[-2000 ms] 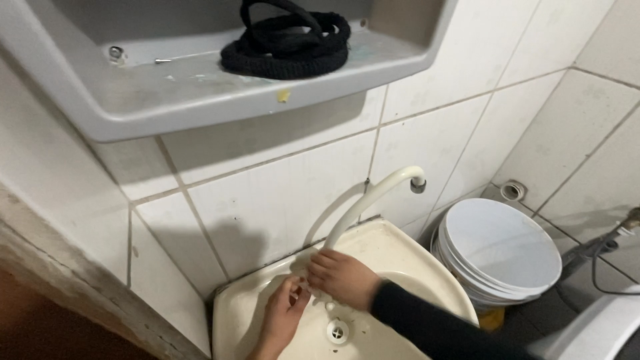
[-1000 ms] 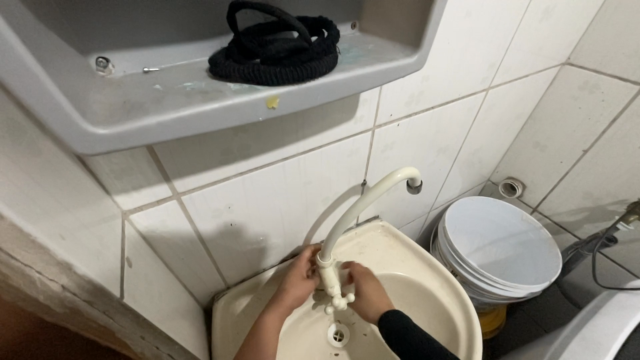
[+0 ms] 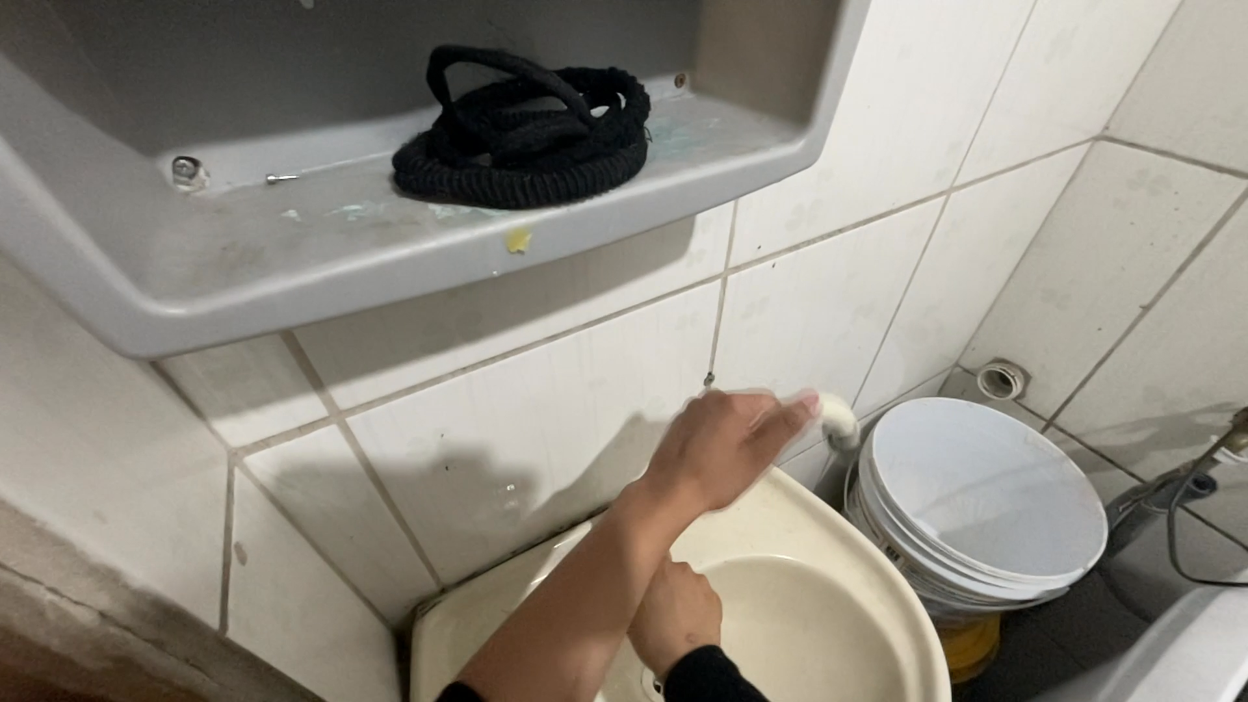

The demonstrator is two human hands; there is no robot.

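Note:
My left hand [image 3: 726, 439] reaches up and across to the curved spout of the cream plastic faucet [image 3: 838, 421], its fingers around the upper spout, slightly blurred. Only the spout's outlet end shows past the fingertips. My right hand [image 3: 678, 609], in a black sleeve, is lower, at the faucet's base, partly behind my left forearm; its fingers are curled, and what they hold is hidden. Both hands are over the cream washbasin [image 3: 819, 604], whose drain is mostly covered by my arm and sleeve.
A grey plastic wall cabinet [image 3: 468, 249] hangs above the basin, with a black fabric headband-like bundle [image 3: 526, 146] and a small screw [image 3: 282, 178] inside. Stacked white buckets [image 3: 985, 487] stand right of the basin. A pipe opening [image 3: 1001, 378] and dark hose [image 3: 1160, 497] are by the right wall.
My left hand has moved from the faucet's base up to its spout, and the left forearm now crosses over my right hand. The right hand remains low near the base.

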